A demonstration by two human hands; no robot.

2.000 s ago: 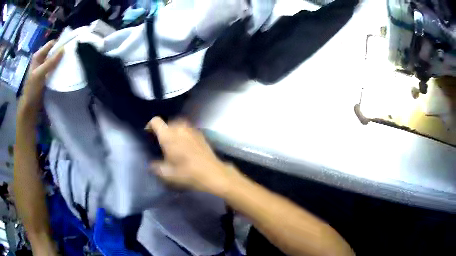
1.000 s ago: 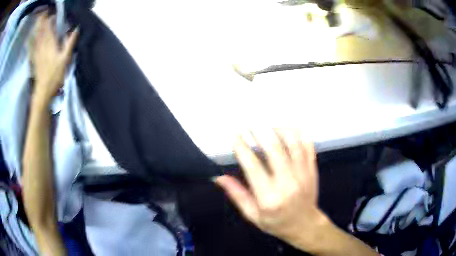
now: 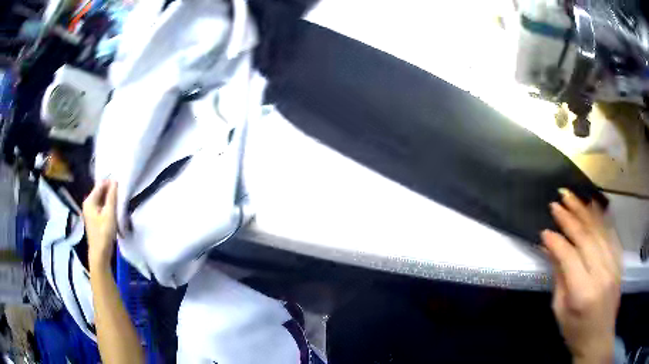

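A long black fabric piece lies flat across the white table, from the cloth heap to near the sewing machine. My right hand rests on its right end at the table's front edge, fingers spread a little; a firm grip cannot be told. Bulky white-and-black garment panels are heaped at the table's left and hang over the edge. My left hand pinches the left edge of these panels. The sewing machine head is at the upper right, with a small dark part over the yellowish bed plate.
More white-and-black pieces hang below the table's front edge, and striped pieces lie at the far left. A white box-like object with a round face stands at the upper left. Blue material lies below my left arm.
The black piece now stretches further right towards the machine, with my right hand at its end. My left hand has moved down to the panels' outer edge. The view has shifted.
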